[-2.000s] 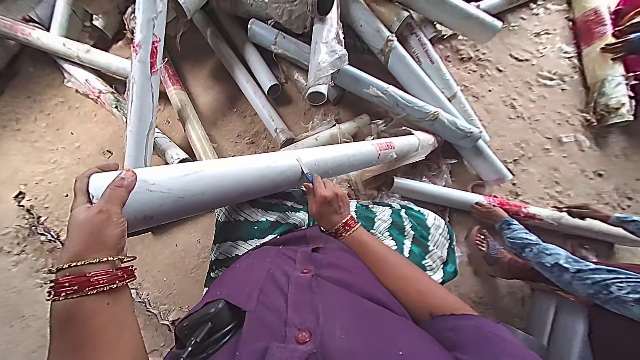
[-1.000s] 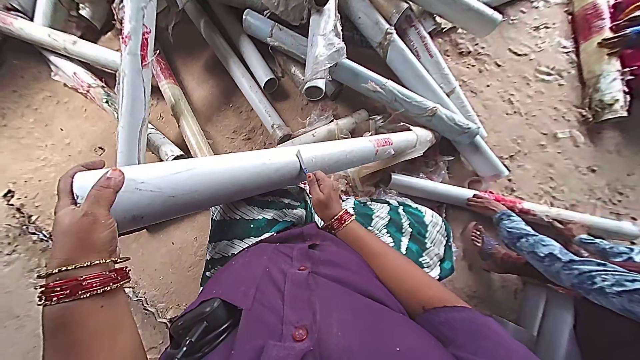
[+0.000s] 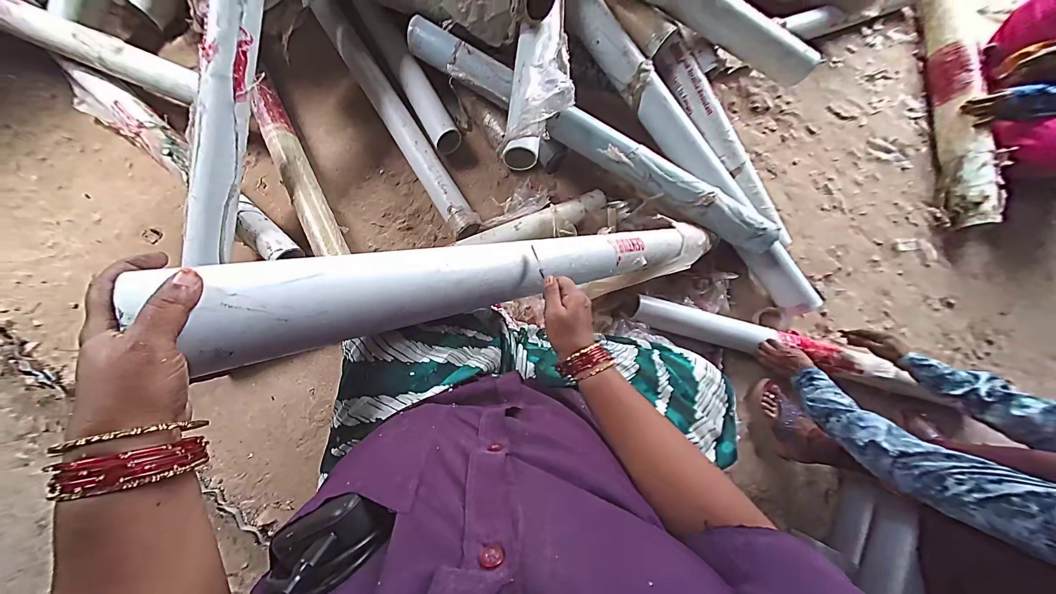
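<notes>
A thick pale grey plastic pipe (image 3: 355,301) lies across my lap, slanting up to the right, with red print near its far end. My left hand (image 3: 148,330) grips its near end at the left, thumb on top and fingers behind. My right hand (image 3: 568,313) holds a small thin blade (image 3: 538,262) against the upper side of the pipe, left of the red print. Most of the tool is hidden in my fingers. Clear plastic film (image 3: 697,247) clings around the far end of the pipe.
Many grey pipes, some wrapped in torn film, lie piled ahead, among them a long one (image 3: 660,169) and an upright-looking one (image 3: 219,140). At the right a co-worker's hands (image 3: 784,356) touch a red-marked pipe (image 3: 709,323). Another red-marked pipe (image 3: 957,124) lies on the dirt floor (image 3: 866,190).
</notes>
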